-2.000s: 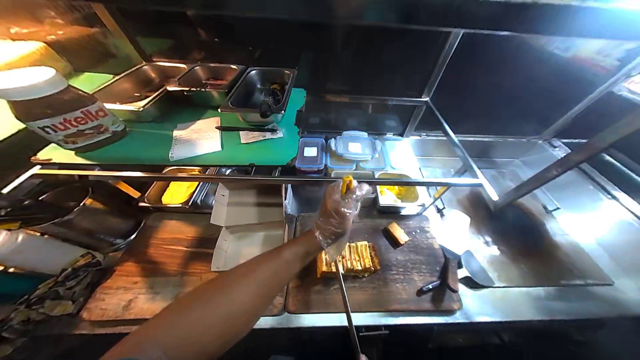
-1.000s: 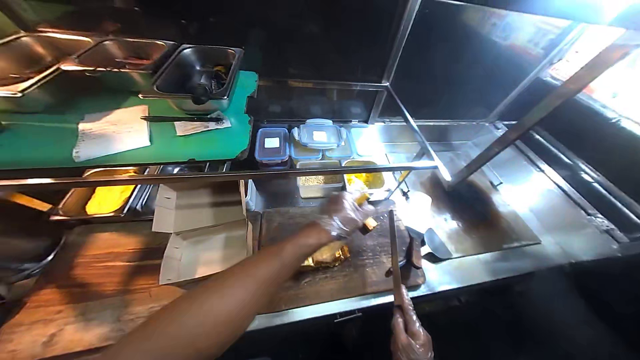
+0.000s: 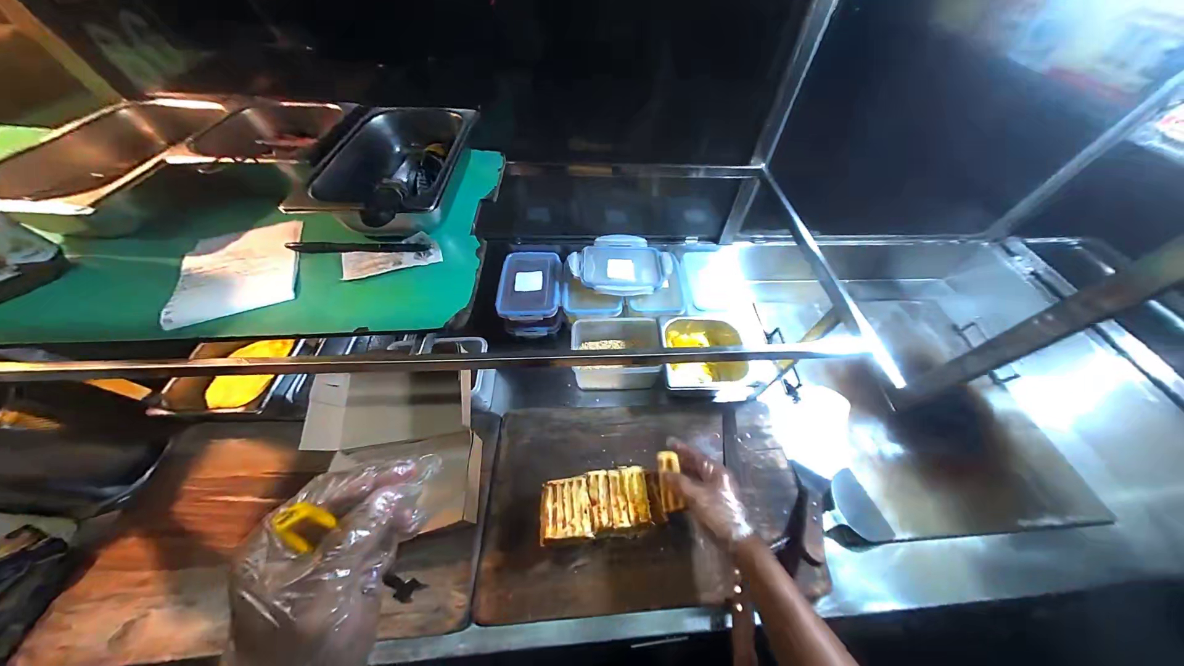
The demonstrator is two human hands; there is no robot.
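My left hand (image 3: 324, 546), in a clear plastic glove, is over the left wooden board, beside an open cardboard box (image 3: 407, 462). A bright yellow item (image 3: 303, 527) shows at its knuckles; whether it is held is unclear. My right hand (image 3: 710, 495), also gloved, pinches the end strip (image 3: 669, 481) of a browned, sliced food, possibly toasted bread. The other strips (image 3: 594, 502) lie side by side, just left of that hand, on a dark wooden cutting board (image 3: 573, 592). The knife cannot be made out clearly.
Lidded plastic tubs (image 3: 529, 285) and a metal tub of yellow food (image 3: 708, 356) stand behind the board. A metal rail (image 3: 555, 361) crosses above. A flat scraper (image 3: 856, 509) lies near the steel griddle (image 3: 980, 462). Metal pans (image 3: 393, 162) rest on a green surface (image 3: 398, 296).
My left hand has moved left, away from the sliced food. My right hand, earlier holding a long knife, is now at the food's right end. The strips lie uncovered.
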